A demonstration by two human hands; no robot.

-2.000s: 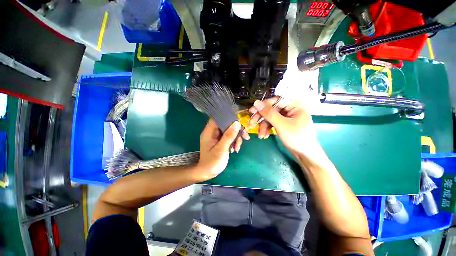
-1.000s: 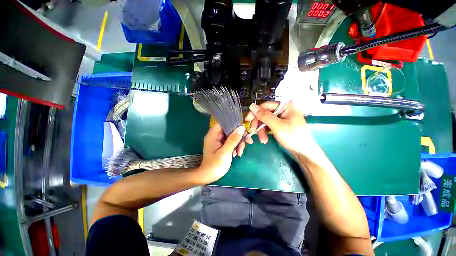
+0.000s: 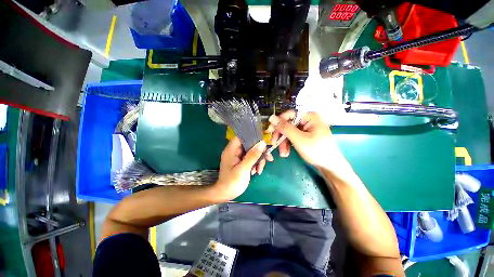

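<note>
My left hand [image 3: 238,165] is closed around a bundle of thin grey wires [image 3: 242,121], whose upper ends fan out in front of the black press tooling [image 3: 281,70]. The rest of a long silvery-grey wire sheaf [image 3: 181,177] runs left from behind my left wrist over the bench. My right hand [image 3: 303,135] is just right of the bundle, its fingertips pinched at the tooling's front edge, and holds a few pale wires [image 3: 281,139]. A single strand at its fingertips is too fine to make out clearly. A yellow part [image 3: 267,137] shows between the hands.
A blue bin [image 3: 97,146] with wires stands left of the green bench [image 3: 390,157]; another blue bin [image 3: 417,241] with wrapped bundles is at lower right. A shiny metal bar [image 3: 401,110] lies right. A black lamp-like head [image 3: 344,62] on a flexible arm, a red bin [image 3: 433,38] and a red-digit counter [image 3: 344,12] are behind.
The fanned bundle has shifted right and stands more upright. Both hands have moved only slightly. The counter's upper digits have changed. The whole view has shifted a little.
</note>
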